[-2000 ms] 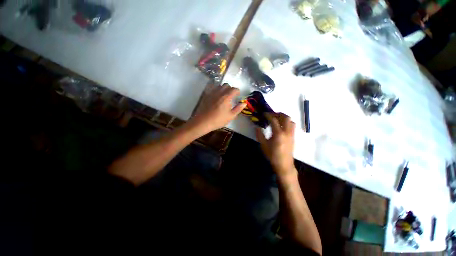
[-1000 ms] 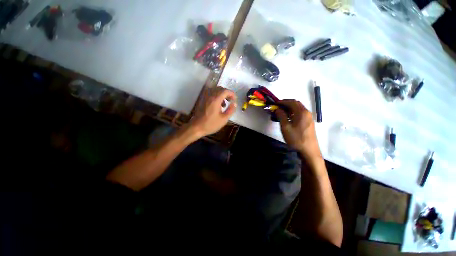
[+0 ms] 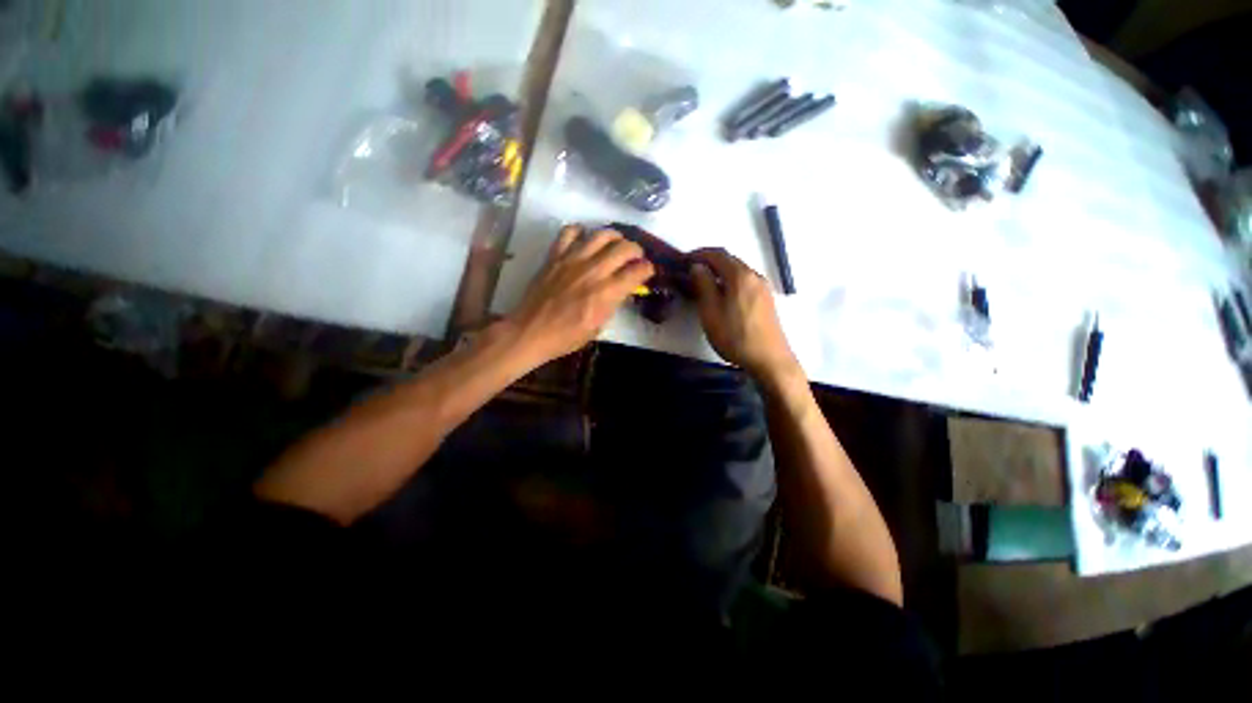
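Note:
A dark cable bundle (image 3: 656,300) with a bit of yellow lies at the table's near edge, between my hands and partly covered by them. My left hand (image 3: 584,291) is on its left side, with the fingers closed over the yellow part. My right hand (image 3: 736,305) pinches its right side with thumb and fingers. Just beyond lies a bagged black part (image 3: 614,165). A bagged bundle with red, black and yellow leads (image 3: 474,148) lies across the brown seam to the left.
Several black rods (image 3: 779,111) lie in a group beyond my hands. A single rod (image 3: 779,249) lies right of my right hand. A bagged dark bundle (image 3: 954,151) is farther right. Another bagged bundle (image 3: 1134,494) lies at the lower right, near a green block (image 3: 1030,533).
The view has shifted, so the tabletop things appear farther left. My left hand has moved from beside the bundle onto it, and both hands are now closer together.

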